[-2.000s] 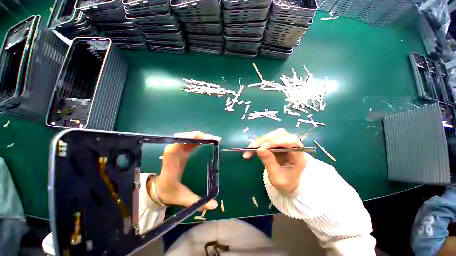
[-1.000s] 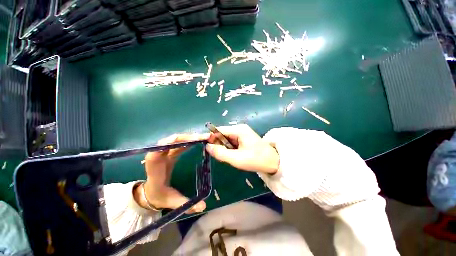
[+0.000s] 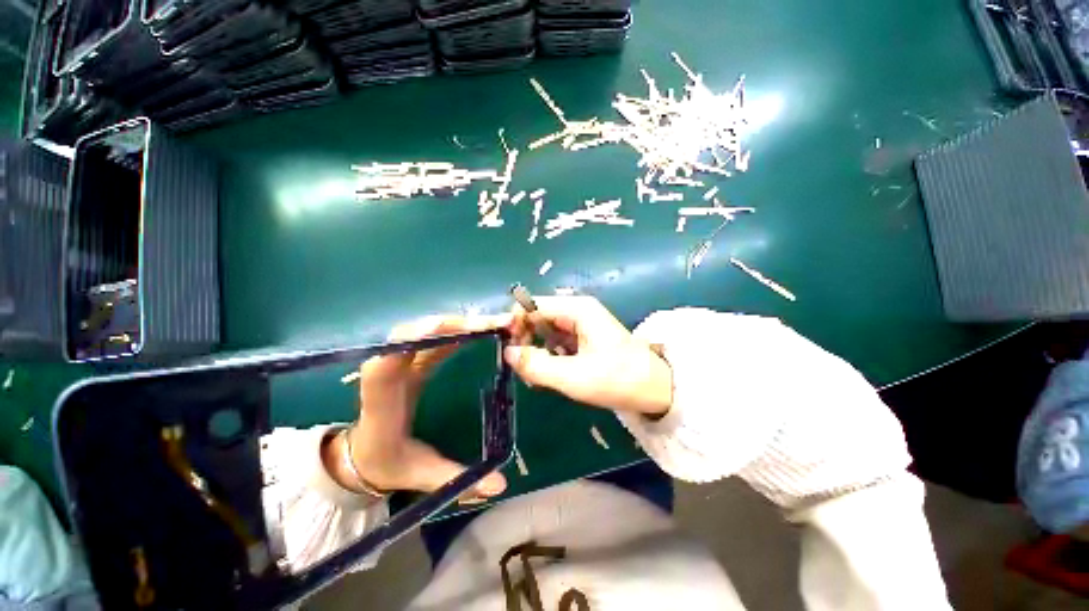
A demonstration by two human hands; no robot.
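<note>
A black phone frame [image 3: 167, 412] with a large open window and gold flex cables is held tilted, its closed end at the lower left. My left hand [image 3: 400, 412] grips its narrow right end, fingers on the upper rail and thumb at the lower corner. My right hand [image 3: 591, 358] is at the frame's upper right corner, thumb and fingertips touching it. Tweezers [image 3: 528, 303] are tucked in my right hand, one end sticking up past the fingers. Whether a small part is under the fingertips cannot be seen.
White liner strips [image 3: 687, 131] lie heaped on the green mat [image 3: 836, 239], with more strips [image 3: 418, 180] to the left. Nested frames [image 3: 179, 239] stand at left, others [image 3: 478, 36] along the back. A ribbed grey stack [image 3: 1009, 215] stands at right. People's sleeves show at both sides.
My right hand has moved left to the frame's corner, and the tweezers have turned from level across the fingers to tucked in the hand. The frame sits slightly lower and further left in view.
</note>
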